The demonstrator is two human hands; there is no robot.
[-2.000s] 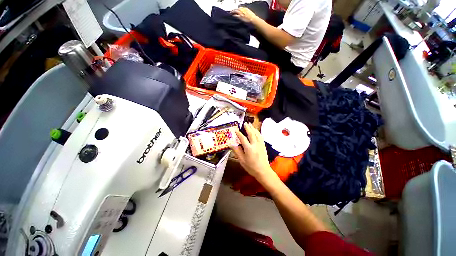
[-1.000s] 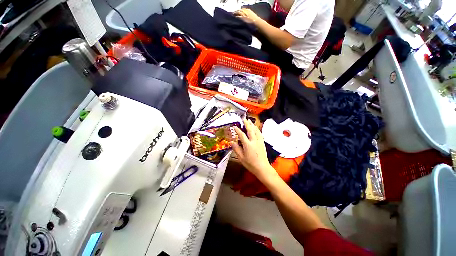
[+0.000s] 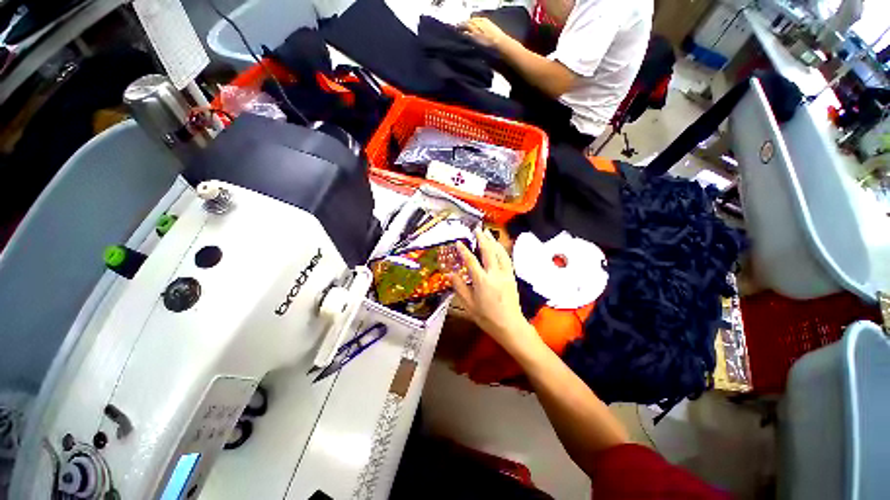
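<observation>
A smartphone (image 3: 418, 274) with a bright, colourful screen lies in a white accessory tray (image 3: 398, 317) at the right end of the sewing machine (image 3: 244, 254). My right hand (image 3: 488, 288) is at the phone's right end, fingers bent, with fingertips touching or over its screen edge; whether it grips the phone is unclear. Pen-like tools (image 3: 420, 227) lie in the tray behind the phone. Purple-blue thread snips (image 3: 351, 351) lie on the machine table beside the tray. My left hand is not in view.
An orange basket (image 3: 461, 115) with bagged items stands behind the tray. A white roll (image 3: 559, 270) lies on orange cloth (image 3: 559, 332), beside a navy ruffled heap (image 3: 664, 283). Another person (image 3: 595, 68) in a white shirt handles black fabric (image 3: 454, 59). Grey-blue troughs (image 3: 805, 195) stand at right.
The phone screen has changed from a light grid to a darker, colourful picture. My right hand has stayed at the phone with only slight movement. The view has shifted slightly.
</observation>
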